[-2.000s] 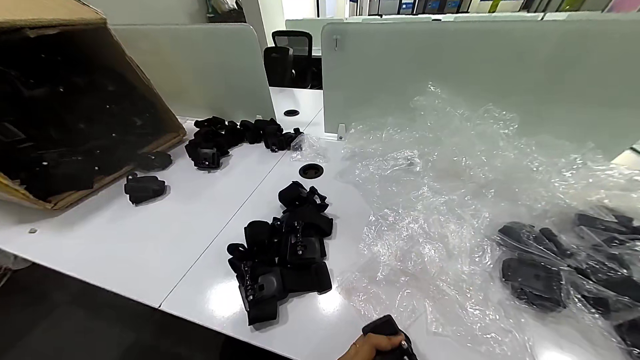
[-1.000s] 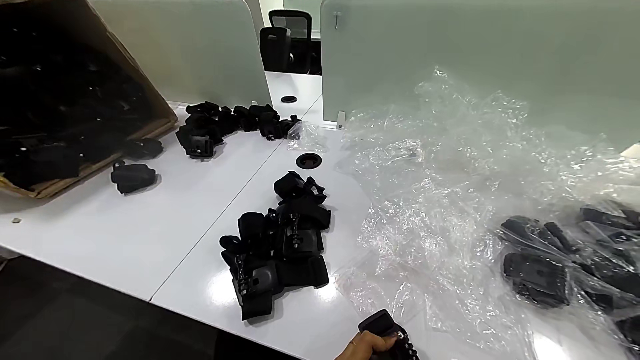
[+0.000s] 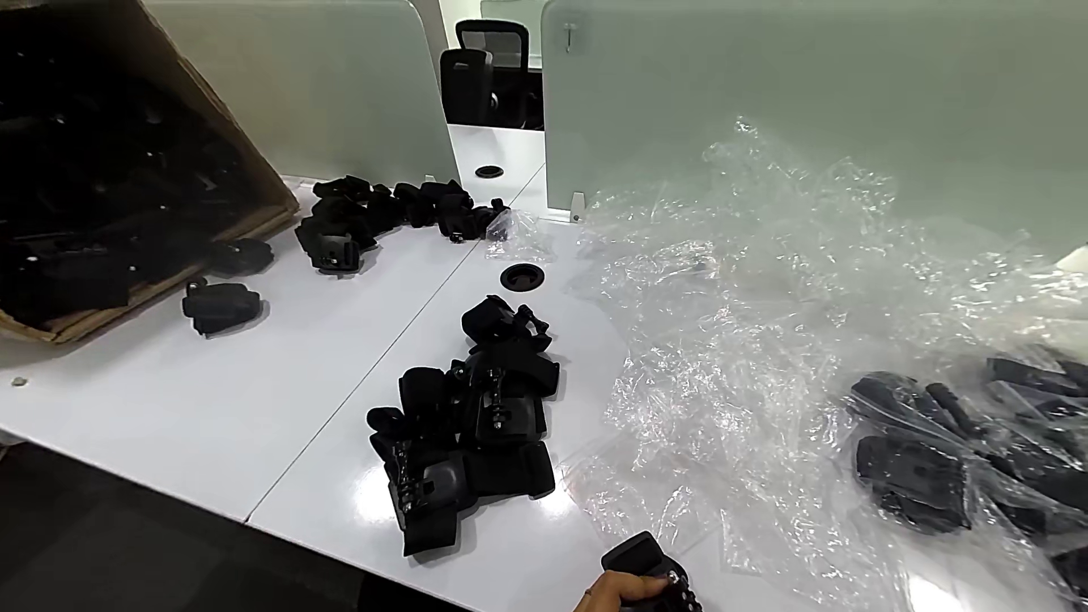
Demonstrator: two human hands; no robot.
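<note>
At the bottom edge, just right of centre, my left hand grips a black strapped mount with a dark jointed arm on it; the lower part of both is cut off. My right hand is out of view. Up and to the left lies a pile of black strap mounts with small screw arms, on the white table. Crumpled clear plastic bags spread beside the pile, on its right. More black mounts in clear plastic lie at the right edge.
A tilted cardboard box full of dark items stands at the left. By its opening lies a single black mount. Another black heap sits near the frosted divider. A round cable grommet is set in the table.
</note>
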